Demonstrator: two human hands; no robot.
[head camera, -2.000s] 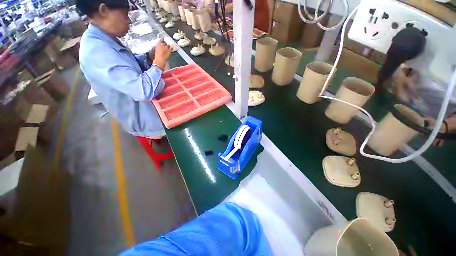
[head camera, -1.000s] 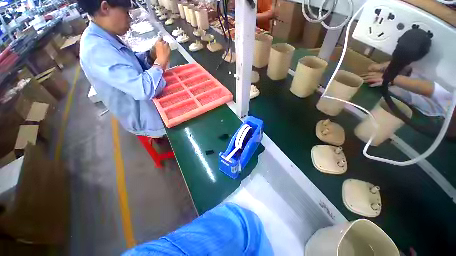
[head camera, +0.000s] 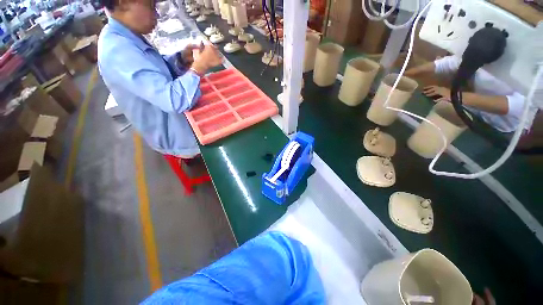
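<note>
A beige open-topped housing (head camera: 381, 283) stands tilted at the bottom right, with a small white piece (head camera: 421, 299) visible inside it. Some fingers, seemingly of my right hand (head camera: 484, 298), show blurred beside the housing's right side, cut off by the bottom edge; their grip cannot be made out. My left hand is not in view; only a blue sleeve (head camera: 250, 271) shows at the bottom. Beige flat units lie pins-up on the green belt: one nearest (head camera: 411, 212), one behind it (head camera: 376, 171) and another farther back (head camera: 379, 142).
A blue tape dispenser (head camera: 288, 170) stands left of the pale rail. A salmon-red tray (head camera: 235, 110) lies before a seated co-worker (head camera: 149, 77). Tall beige housings (head camera: 358, 82) line the belt. A white cable (head camera: 437, 149) loops overhead near a socket panel (head camera: 455, 27). Another person's hands show opposite.
The flat units and tall housings have shifted left and away along the belt. A white piece now shows inside the near housing. Arms opposite have come into view.
</note>
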